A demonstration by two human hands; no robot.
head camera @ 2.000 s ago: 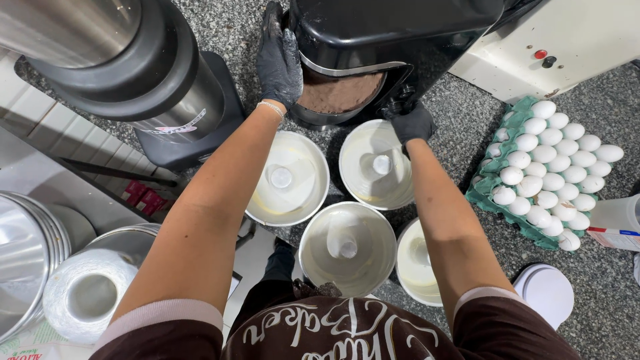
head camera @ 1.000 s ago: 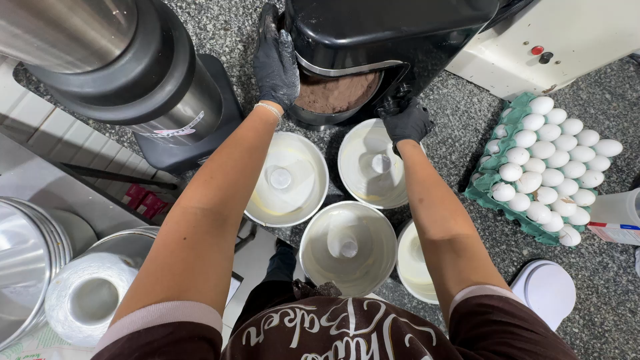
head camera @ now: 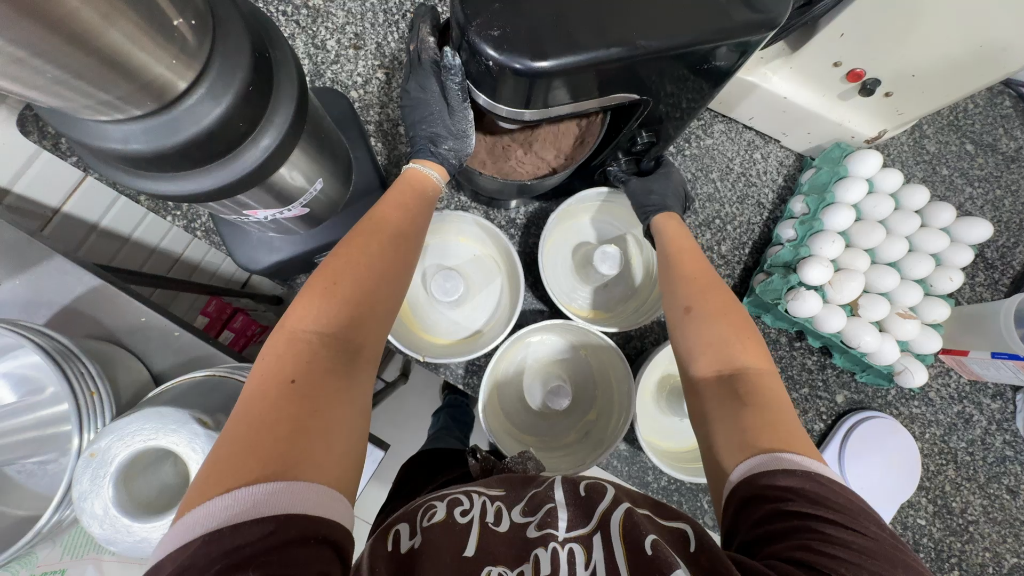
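Black gloves cover both hands. My left hand [head camera: 438, 104] lies flat, fingers extended, against the left side of a black stand mixer [head camera: 592, 48]. At the mixer's lower right, my right hand [head camera: 654, 188] has its fingers at a dark knob [head camera: 640, 144]; the fingertips are partly hidden, so its grip is unclear. Brown mixture [head camera: 532, 150] fills the metal mixer bowl [head camera: 512, 190] between my hands. Below stand several greased ring cake pans: one left [head camera: 504, 304], one beneath my right wrist [head camera: 560, 280], one at the front [head camera: 500, 408] and one partly behind my right forearm [head camera: 652, 448].
Stacked green egg trays [head camera: 860, 360] with white eggs stand at right, near a white kitchen scale [head camera: 880, 460] and a clear plastic container [head camera: 984, 328]. A large steel blender [head camera: 280, 192] rises at left. Metal pans [head camera: 88, 384] and a plastic film roll [head camera: 96, 496] lie lower left.
My right hand has shifted slightly at the mixer's knob. My left hand stays against the mixer's side.
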